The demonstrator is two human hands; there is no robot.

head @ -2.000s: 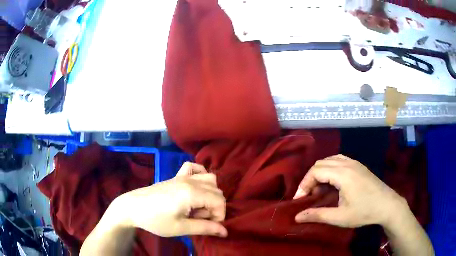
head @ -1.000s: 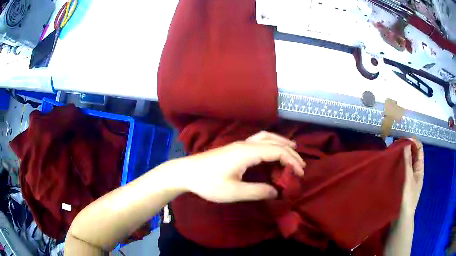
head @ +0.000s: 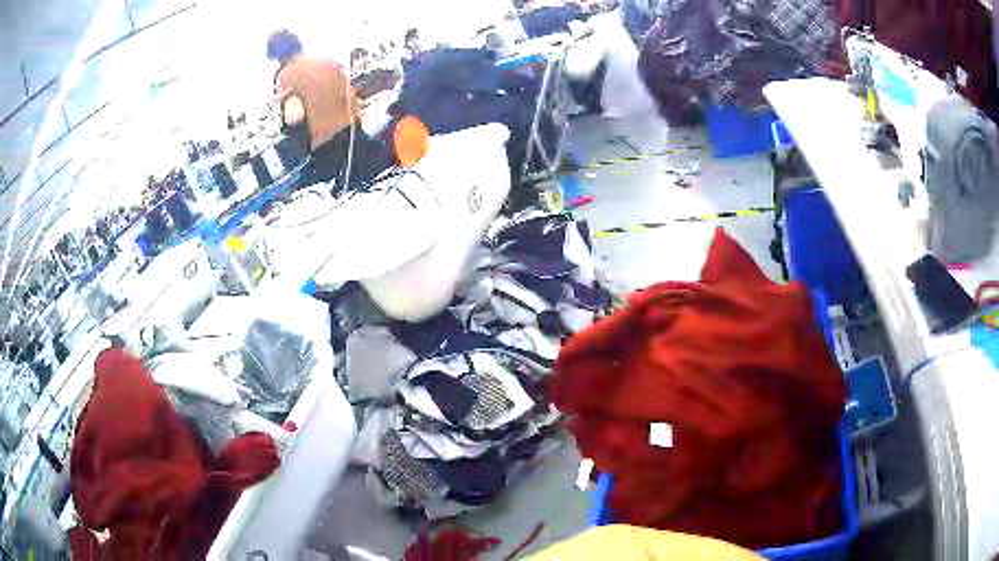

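Note:
A heap of dark red garments (head: 701, 405) fills a blue crate (head: 849, 482) in front of me and bulges above its rim. A small white tag shows on the cloth. A yellow rounded shape (head: 646, 545) is cut off by the bottom edge below the heap; I cannot tell whether it is my arm or sleeve. Neither of my hands can be seen.
A white table (head: 865, 236) runs down the right, with a black flat object (head: 940, 294) and grey fan-like box (head: 962, 175). Black-and-white cloth (head: 471, 384) is piled on the floor. Red garments (head: 137, 460) lie at left. A person in orange-brown (head: 318, 99) is farther back.
The view has swung left, away from the ruler edge and the red cloth on the table. Both hands have left the picture. The crate heap now appears larger and right of centre.

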